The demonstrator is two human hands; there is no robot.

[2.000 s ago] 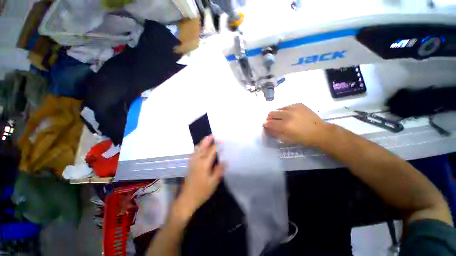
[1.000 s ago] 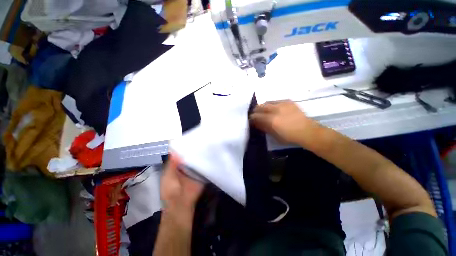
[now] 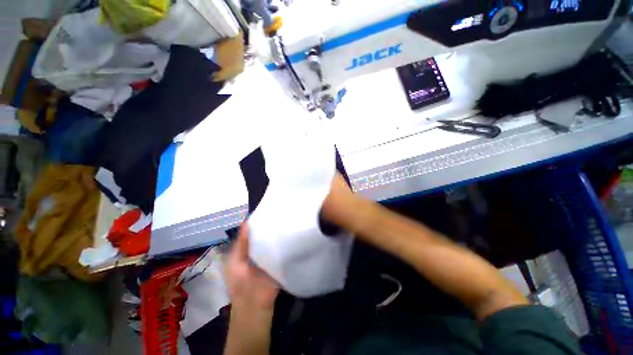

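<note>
A garment panel (image 3: 295, 236), white on its upper face with black edges, lies partly on the machine table and hangs over the front edge. A small black piece (image 3: 254, 179) shows at its left on the tabletop. My left hand (image 3: 251, 274) grips the panel's lower left edge, slightly blurred. My right hand (image 3: 336, 201) is at the panel's right side, its fingers mostly hidden by the cloth, so its grip cannot be made out. The presser foot and needle area (image 3: 326, 105) of the white lockstitch machine (image 3: 375, 58) is behind the panel.
Thread snips (image 3: 472, 128), a phone (image 3: 425, 83) and a fuzzy black bundle (image 3: 531, 93) lie right of the needle. Black cloth (image 3: 156, 104) and mustard cloth (image 3: 59, 222) are heaped left. A red basket (image 3: 161, 305) is lower left, a blue basket (image 3: 598, 256) right.
The panel has been turned and spread, with more white face showing over the table edge. My right hand has moved from beside the cloth to partly behind it. The camera view has shifted.
</note>
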